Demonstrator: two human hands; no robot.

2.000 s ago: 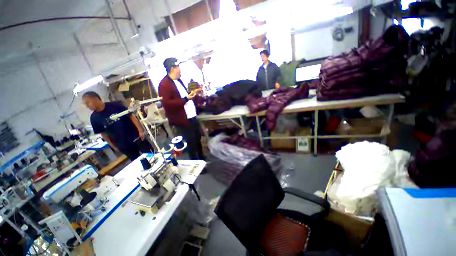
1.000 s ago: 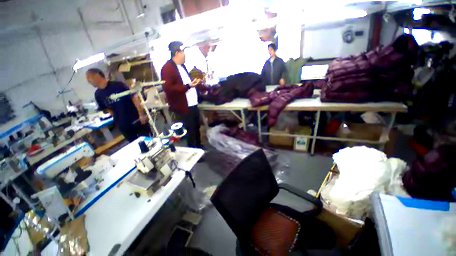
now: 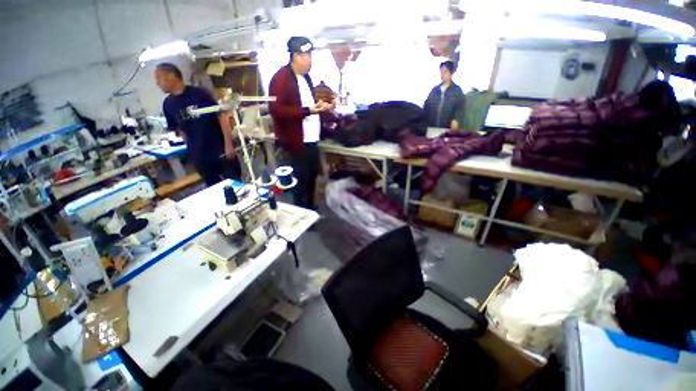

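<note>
Neither of my hands is in the picture. Nearest in front stands an office chair with a black mesh back [image 3: 375, 281] and a brown studded seat [image 3: 408, 353]; it is unoccupied. To its left is a white sewing table [image 3: 183, 305] with an overlock machine [image 3: 243, 233] and thread cones on it. A dark rounded shape, too unclear to name, shows at the bottom edge left of the chair.
A cardboard box [image 3: 507, 359] with a white fabric heap [image 3: 553, 294] stands right of the chair, beside a blue-edged table [image 3: 633, 366]. A clear plastic bag [image 3: 362, 229] lies on the floor. Burgundy jackets [image 3: 588, 137] fill the long table. Three people stand behind.
The view has tilted and shifted, so more of the left table, a brown piece on it and the dark shape at the bottom now show. The people stand much as before.
</note>
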